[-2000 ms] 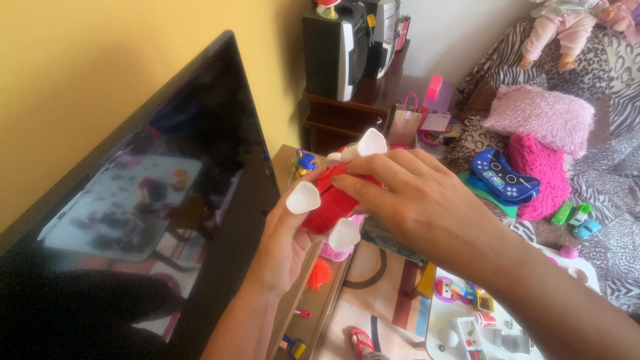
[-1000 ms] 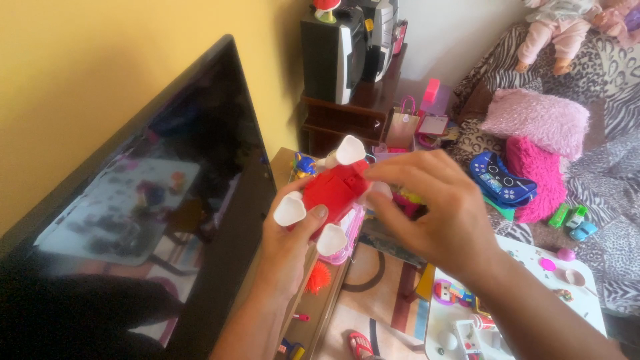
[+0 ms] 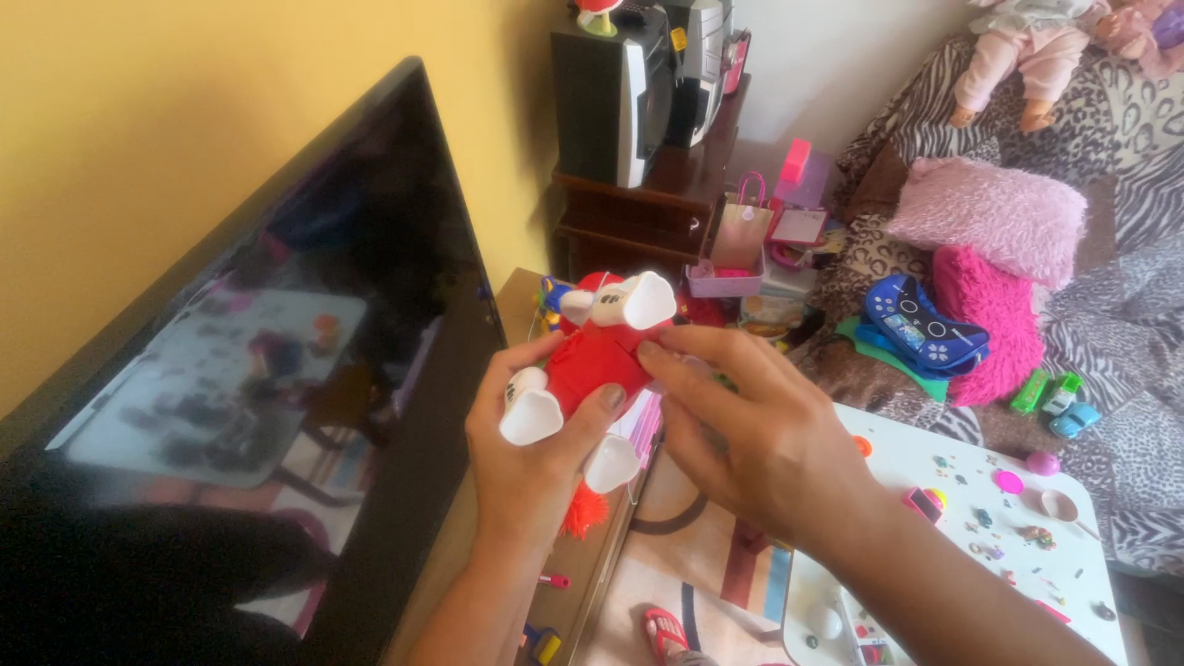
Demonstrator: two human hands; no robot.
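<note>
A red plastic toy (image 3: 592,361) with white, cup-like feet is held up in front of the television, its flat red underside facing me. My left hand (image 3: 532,435) grips it from the left and below, the thumb pressed on the red body near its lower edge. The fingertips of my right hand (image 3: 740,416) touch the right edge of the underside, beside a dark seam. Whether those fingers pinch a part of it is hard to tell. The toy's far side is hidden.
A large television (image 3: 370,305) stands at the left. Behind are black speakers (image 3: 601,102) on a dark wooden cabinet (image 3: 638,208). At lower right a white table (image 3: 971,555) bears small toys. Cushions (image 3: 990,217) and a blue controller-shaped case (image 3: 925,324) lie on the patterned bedding.
The red toy has turned in my left hand, so its underside shows more plainly than two seconds ago. My right hand has shifted over its right edge.
</note>
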